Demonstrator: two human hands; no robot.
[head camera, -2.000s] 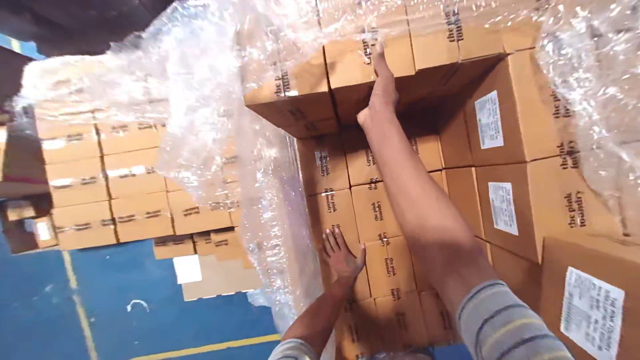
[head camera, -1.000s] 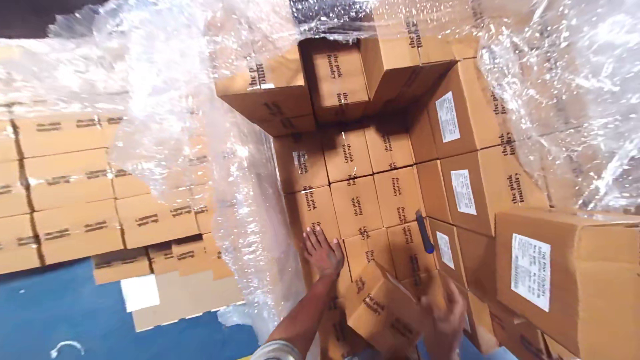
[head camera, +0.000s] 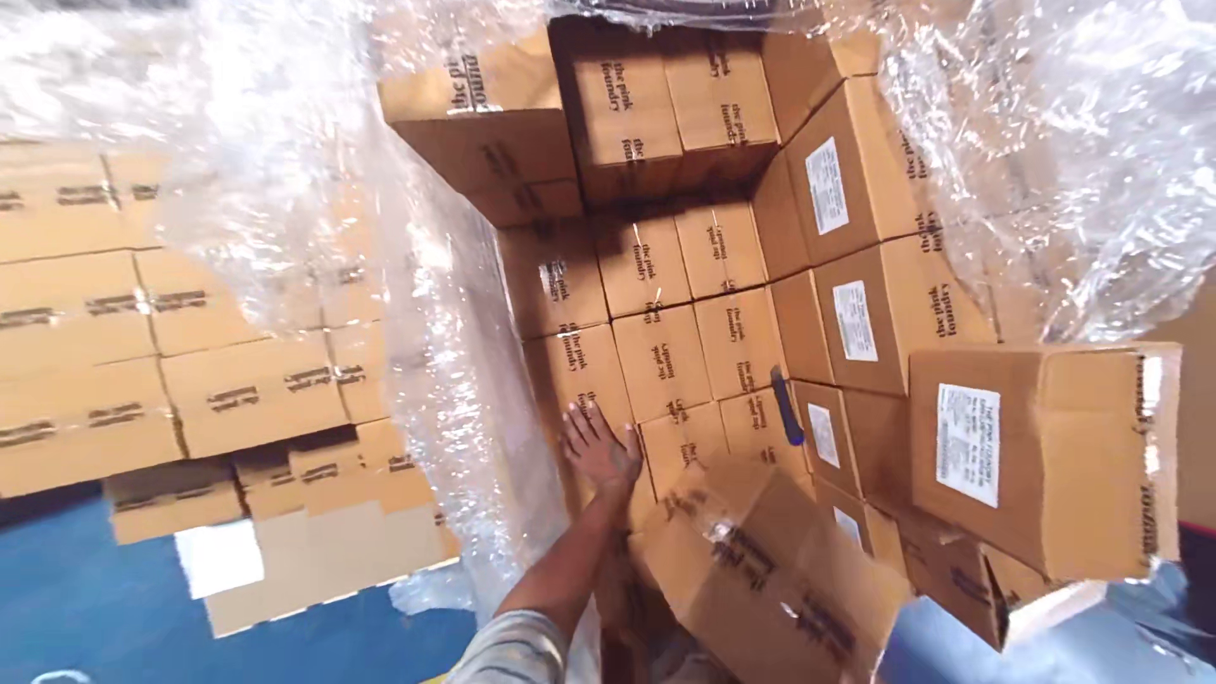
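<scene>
My left hand (head camera: 603, 451) lies flat, fingers spread, on the printed cardboard boxes (head camera: 655, 356) of the stack before me. It holds nothing. A tilted cardboard box (head camera: 769, 579) stands out at the lower middle, nearer the camera than the stack; what bears it is hidden. My right hand cannot be seen. A utility knife with a blue end (head camera: 787, 407) lies on the boxes, right of my left hand.
Taller box columns with white labels (head camera: 853, 318) rise on the right, one labelled box (head camera: 978, 456) nearest. Clear stretch wrap (head camera: 456, 380) drapes over the left side and top. More boxes (head camera: 247, 389) stand at the left over a blue floor (head camera: 76, 608).
My right hand, earlier at a box at the top and then beside the tilted box, has gone out of sight. Boxes at the top no longer stand where that hand was. The tilted box now looks nearer.
</scene>
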